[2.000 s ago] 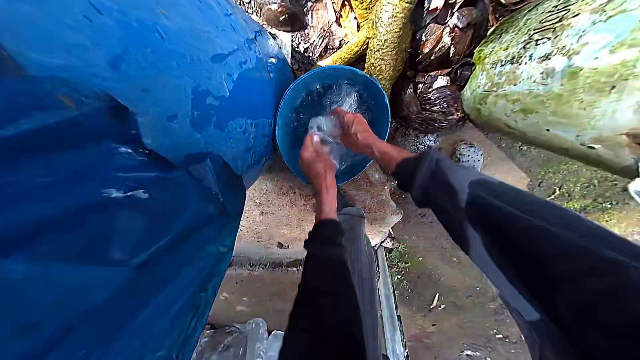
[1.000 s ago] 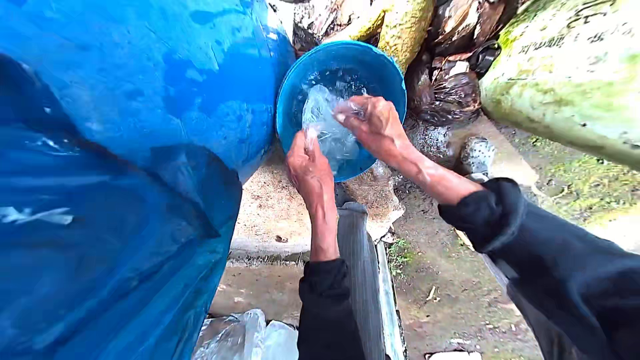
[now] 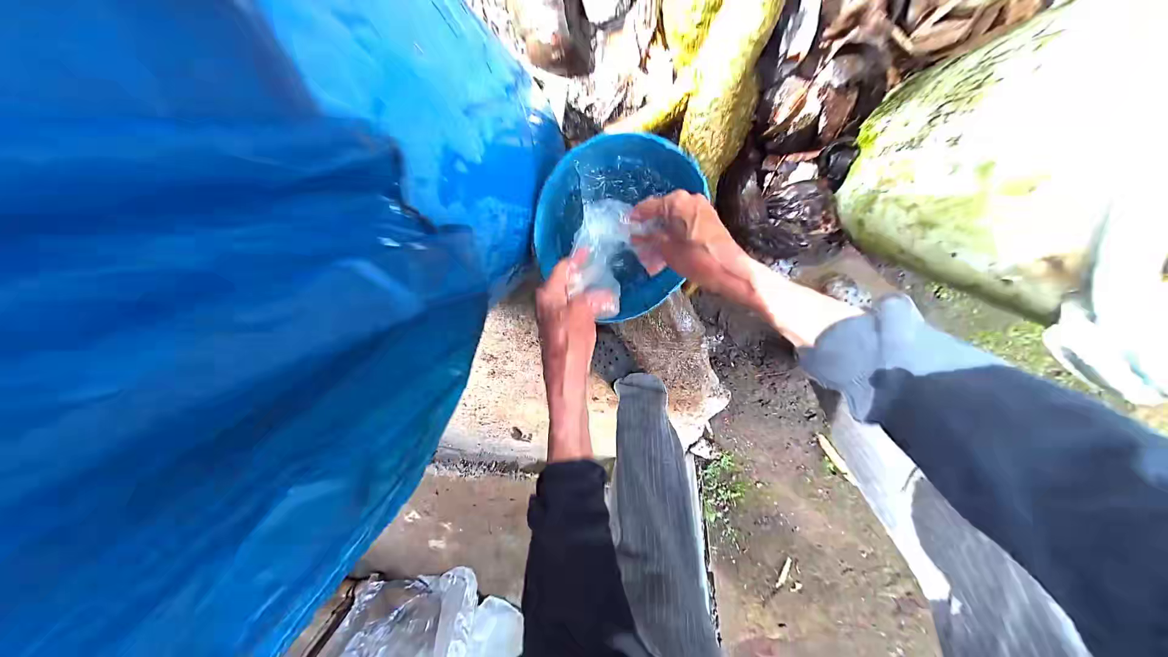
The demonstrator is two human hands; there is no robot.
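Note:
A round blue basin (image 3: 550, 214) with water in it stands on a concrete ledge. Over its water, my left hand (image 3: 570, 297) grips the lower end of a clear plastic bag (image 3: 602, 233) near the basin's front left rim. My right hand (image 3: 680, 239) is at the bag's right side, above the basin's right part; its fingers are blurred, and whether they pinch the plastic does not show clearly.
A large blue barrel (image 3: 484, 119) and blue plastic sheeting (image 3: 228, 365) fill the left. Behind the basin are a yellowish trunk (image 3: 730, 82) and husks (image 3: 803, 205). A mossy pale container (image 3: 967, 210) lies at right. Clear plastic (image 3: 411, 616) lies at bottom left.
My right hand has come down from the top of the bag to its right side. My left hand stays at the basin's front left part with the bag.

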